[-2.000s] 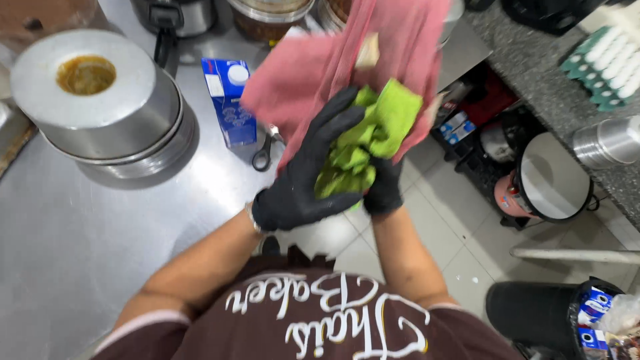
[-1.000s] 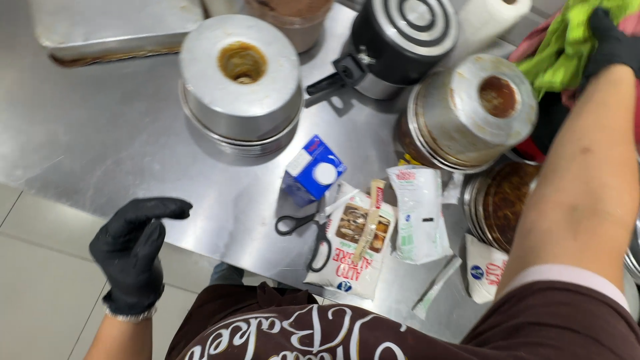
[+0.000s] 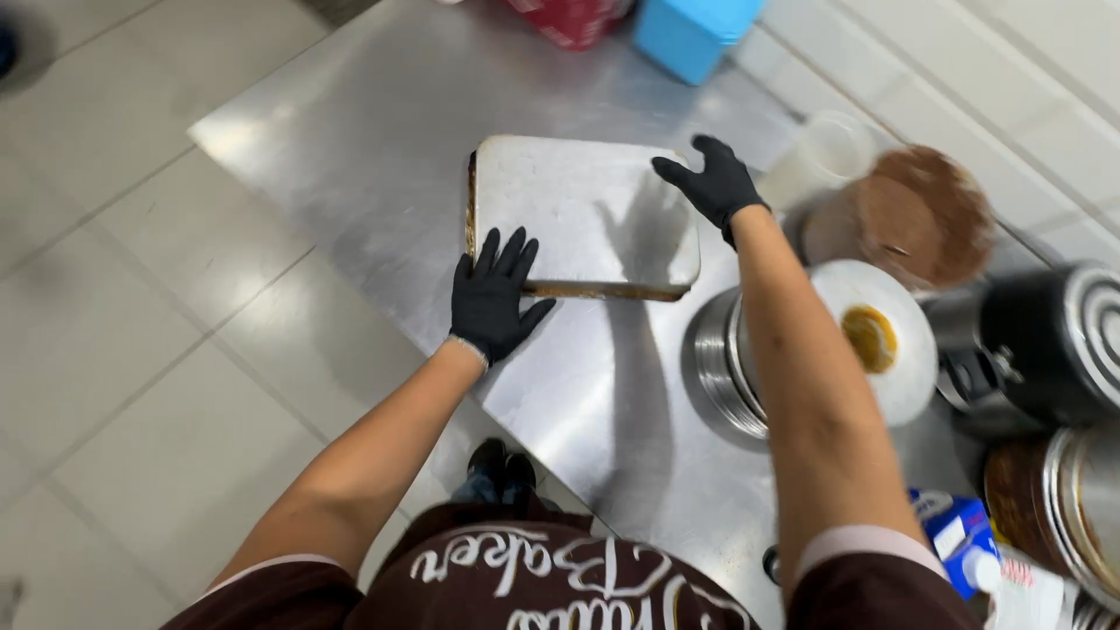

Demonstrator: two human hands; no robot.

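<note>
A rectangular metal baking pan lies upside down on the steel table, with brown baked edges showing beneath its rim. My left hand, in a black glove, rests with fingers spread at the pan's lower left corner. Its fingertips lie over the pan's edge. Above the pan's right side is my right hand, also gloved in black, thumb and fingers apart. A shadow of that hand falls on the pan. Neither hand holds anything.
Round metal pans are stacked right of the baking pan. Beyond them stand a tub of brown powder, a clear container, a black pressure cooker and a blue carton. A light-blue container sits near the tiled wall.
The view has swung to the other end of the table. My right hand has let go of the green and pink cloths and is over the baking pan. My left hand has come to the pan's corner.
</note>
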